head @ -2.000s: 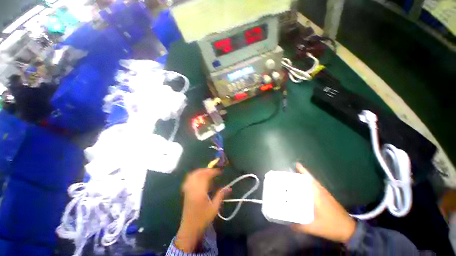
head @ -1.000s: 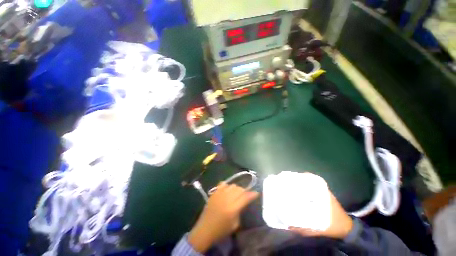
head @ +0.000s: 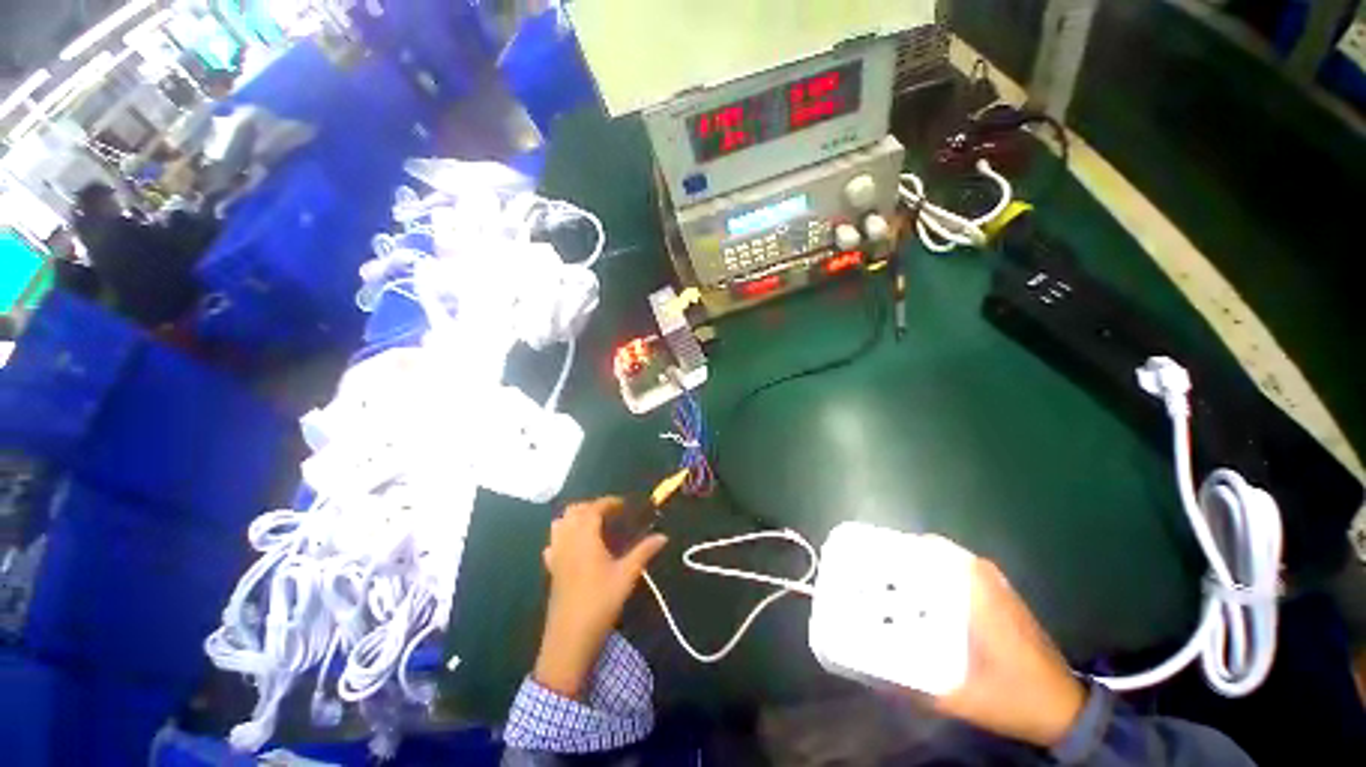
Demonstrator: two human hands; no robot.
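My right hand (head: 1022, 659) holds the white power cube (head: 890, 605) from its right side, with a face with socket holes turned up. A thin white USB test lead (head: 724, 650) loops from the cube's left side to my left hand (head: 593, 567). My left hand grips the small dark connector (head: 637, 525) at the lead's end, partly hidden by the fingers. Coloured hookup wires (head: 692, 453) run from it to a small board with a red glow (head: 641, 370). The mains cord (head: 1239, 577) is bundled at the right and plugged into the black power strip (head: 1101, 337).
The electronic load (head: 782, 225) and the upper meter with red digits (head: 787, 113) stand at the back. White cubes with cords (head: 435, 390) are heaped at the left, beside blue bins (head: 128, 495). A black lead (head: 802, 378) crosses the green bench.
My left hand let go of the white lead loop and moved up and left onto the dark connector. The cube has tilted slightly, so its socket holes show clearly. The camera view has shifted.
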